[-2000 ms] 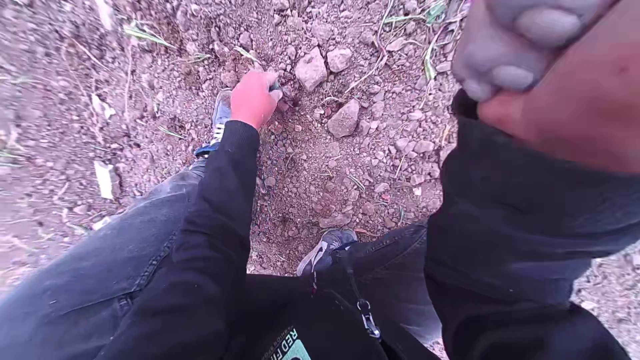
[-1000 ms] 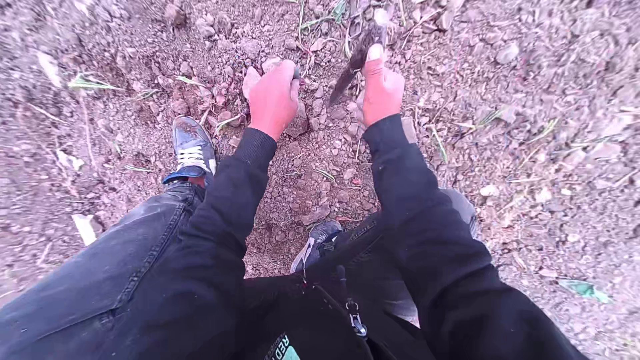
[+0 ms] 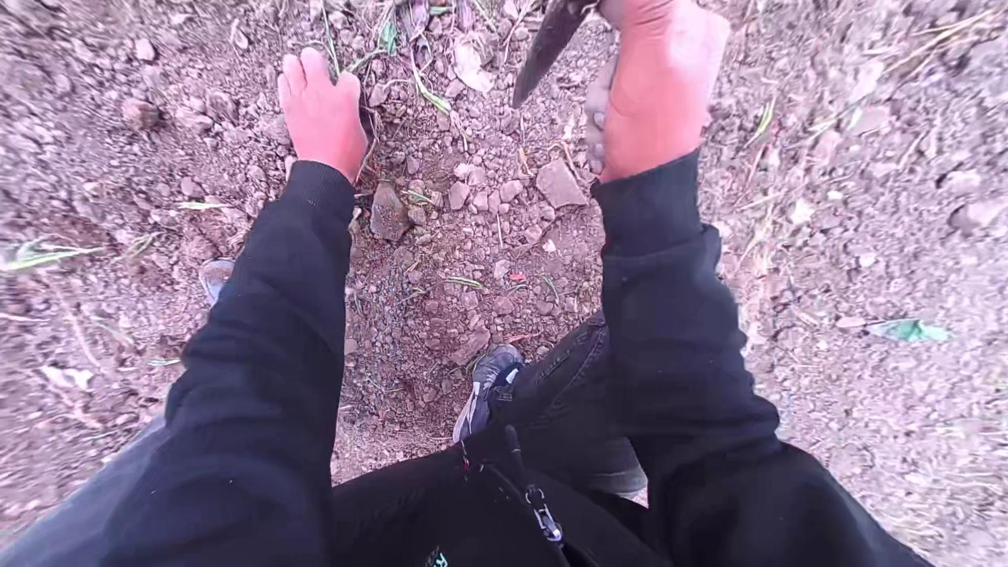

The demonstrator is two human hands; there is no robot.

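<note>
My left hand (image 3: 324, 114) is low over the stony soil at the upper left, back up, beside some thin green stems (image 3: 429, 90). Whether its fingers hold anything is hidden. At the top right, my right hand (image 3: 657, 87) grips a dark metal blade tool (image 3: 551, 47), whose pointed end angles down and left over the ground; its handle is mostly hidden by the hand and the frame edge. Between the hands lie a pale dry leaf (image 3: 472, 67), loose clods and a flat stone (image 3: 560, 184). A brown stone (image 3: 389, 213) rests just below my left hand.
My shoe (image 3: 490, 390) stands on the soil at the lower middle, and part of the other shoe (image 3: 216, 277) shows left of my left sleeve. A green leaf (image 3: 909, 330) lies at the right, and grass blades (image 3: 47, 258) at the far left.
My right hand came down from close to the camera, then moved up and away with the blade tool. My left hand has moved left, apart from the right. The view has shifted.
</note>
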